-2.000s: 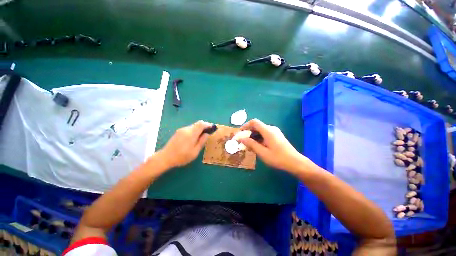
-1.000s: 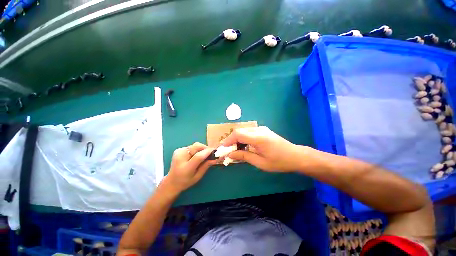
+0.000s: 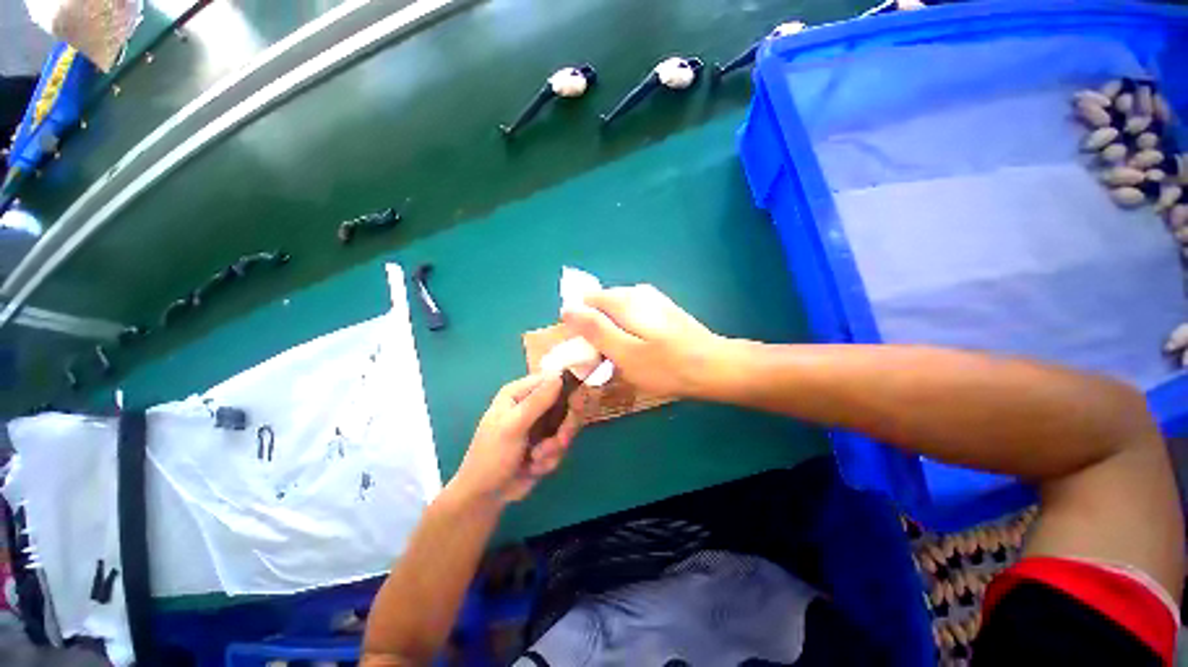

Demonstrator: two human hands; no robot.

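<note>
My left hand (image 3: pixel 521 437) holds a slim black part (image 3: pixel 552 414) over the cardboard pad's left side. A pale oval piece (image 3: pixel 569 354) sits at its upper end, touching or joined; I cannot tell which. My right hand (image 3: pixel 651 341) is over the brown cardboard pad (image 3: pixel 632 407), its fingertips between the pale oval piece and a loose white piece (image 3: pixel 577 284) beyond the pad. Its grip is hidden. A white spot (image 3: pixel 601 374) shows beside the right hand.
Pale-and-black assemblies (image 3: pixel 662 85) and black parts (image 3: pixel 370 224) lie on the green belt. A single black part (image 3: pixel 429 297) lies on the bench beside a white sheet (image 3: pixel 261 521). A blue tote (image 3: pixel 814 248) with pale oval parts (image 3: pixel 1123 146) stands at right.
The view has turned, and the bench and tote appear tilted. My right hand has moved up from the pale piece toward the loose white piece. My left hand still holds the black part.
</note>
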